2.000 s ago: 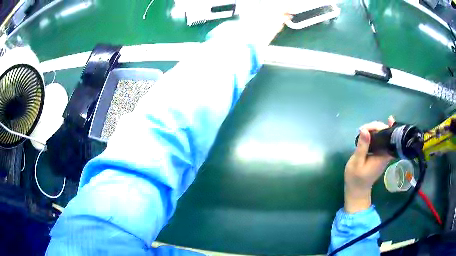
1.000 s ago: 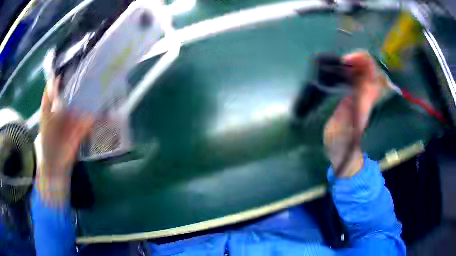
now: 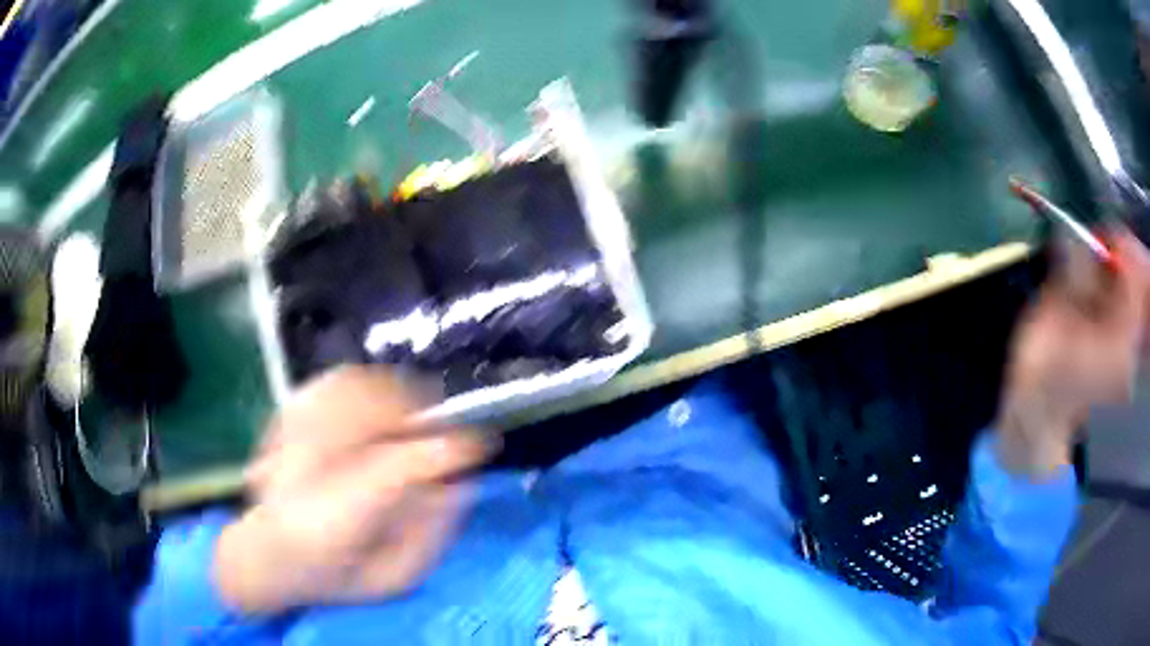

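The white housing [image 3: 627,271] lies on the green mat at the front edge, filled by a black block [image 3: 441,271] with thin coloured wires at its back edge. My left hand [image 3: 360,486] is blurred at the housing's front left corner; whether it grips the housing is unclear. My right hand [image 3: 1072,341] is at the far right, closed on the red-handled brush [image 3: 1066,221], whose tip points up and left. The black electric screwdriver [image 3: 668,57] stands or lies at the top centre, out of my hands, its cord blurred.
A screw tray [image 3: 217,196] and dark parts [image 3: 133,290] are at the left. A clear cup [image 3: 889,88] is at the upper right beside a yellow can [image 3: 931,23]. The pale mat edge [image 3: 832,322] runs across the front. A fan is partly visible at far left.
The white housing has come from the upper left down to the mat's front edge, with its black inside showing. My right hand has let go of the screwdriver and taken the brush.
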